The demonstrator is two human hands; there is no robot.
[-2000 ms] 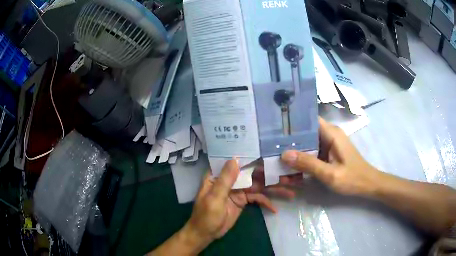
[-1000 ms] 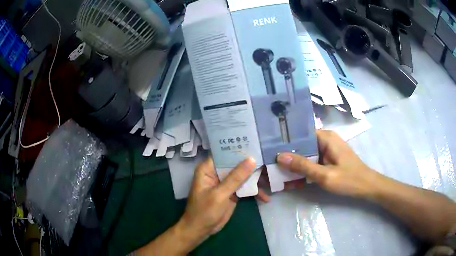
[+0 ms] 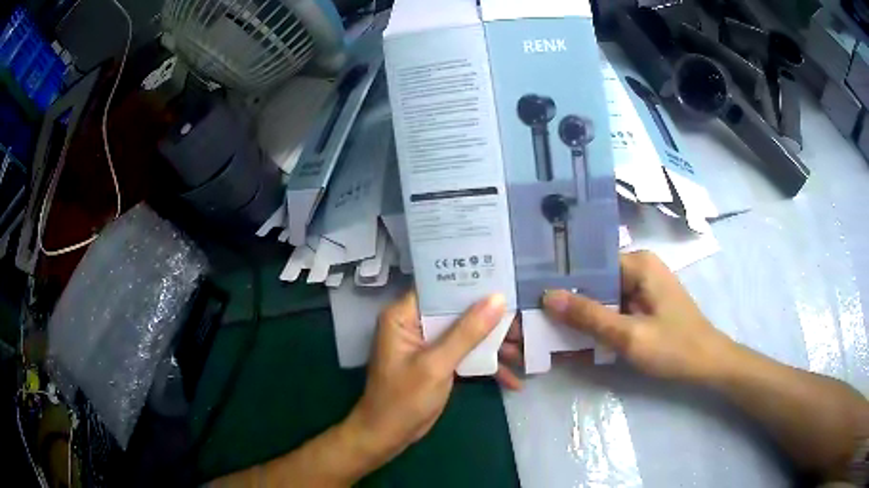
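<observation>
A light blue and white flat retail box (image 3: 453,152), with a fan picture and "RENK" print, is held up in front of me with its printed faces towards me. White tabs show at both ends. My left hand (image 3: 410,372) grips its lower left edge, thumb on the text face and some fingers hidden behind. My right hand (image 3: 657,319) grips the lower right edge, thumb on the picture face, other fingers partly hidden behind.
More flat boxes (image 3: 348,205) lie behind on the left, others (image 3: 667,143) on the right. Dark grey mini fans (image 3: 743,119) lie upper right. A desk fan (image 3: 252,38), dark stacked round parts (image 3: 214,157) and a clear plastic bag (image 3: 129,315) are at left. A whitish sheet (image 3: 762,276) covers the green tabletop's right.
The box has come lower in view, showing its top tabs, and sits slightly further right and more upright than a second ago. Both hands still hold it. My left fingers are less spread beneath it.
</observation>
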